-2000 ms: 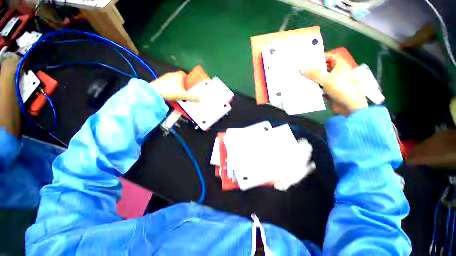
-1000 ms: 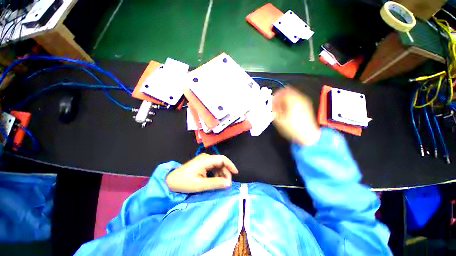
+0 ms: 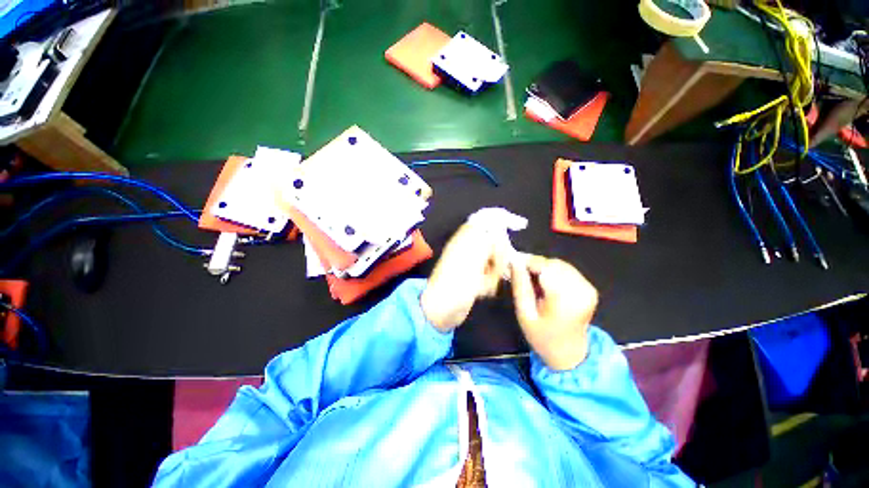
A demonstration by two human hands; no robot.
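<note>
My left hand (image 3: pixel 462 274) is in front of my chest, with a white glove (image 3: pixel 499 221) at its fingers. It is blurred, so whether the glove is worn or held is unclear. My right hand (image 3: pixel 557 303) is just to the right, its fingers closed on the glove's lower edge. Left of my hands is a stack of white-bottomed device units (image 3: pixel 357 191) with dark corner dots and orange-red foam pads (image 3: pixel 386 271) between and under them. Another unit (image 3: pixel 259 191) on a foam pad touches or nearly touches the stack's left side.
A unit (image 3: pixel 607 193) on a foam pad lies right on the black mat (image 3: pixel 495 329). Two more units (image 3: pixel 470 61) (image 3: pixel 564 88) with pads lie on the green surface. A silver splitter (image 3: pixel 224 255), blue cables and a mouse (image 3: pixel 88 262) are left; yellow and blue leads (image 3: pixel 781 205) and tape (image 3: pixel 675 15) are right.
The glove has left its place beside the stack and is now between my hands. My left hand has moved up and right. The view has shifted, so the bench things appear further left.
</note>
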